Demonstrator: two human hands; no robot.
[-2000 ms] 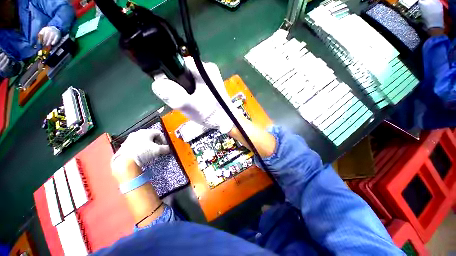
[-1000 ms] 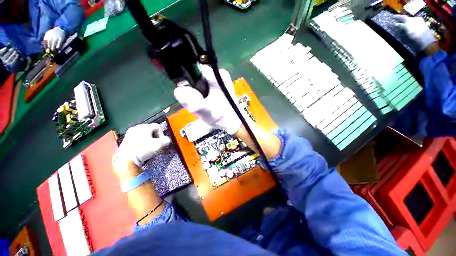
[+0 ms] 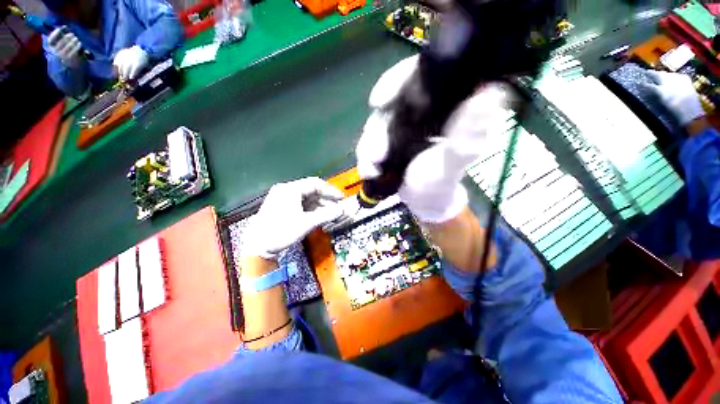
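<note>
The green circuit board (image 3: 384, 256) lies on the orange fixture (image 3: 379, 325). My right hand (image 3: 442, 146), in a white glove, grips the black electric screwdriver (image 3: 450, 87), which is blurred. Its yellow-ringed nose points down at the board's upper-left edge, where a pale bar lies. My left hand (image 3: 294, 217), gloved, is at that same edge with its fingertips close to the screwdriver nose. Whether a screw is between the fingertips cannot be seen. The screw tray (image 3: 300, 276), with a speckled grey mass of screws, lies partly under my left hand and wrist.
A red mat (image 3: 197, 316) with white strips (image 3: 130, 288) lies at left. Another board (image 3: 170, 173) stands on the green belt (image 3: 268, 118). Stacked pale strips (image 3: 564, 221) lie right of the fixture. Red crates (image 3: 667, 339) are at lower right. Other workers' gloved hands show at upper left and right.
My right hand has brought the screwdriver upright, its nose at the board's edge. My left hand has moved from over the screw tray to that edge. The whole view has shifted slightly.
</note>
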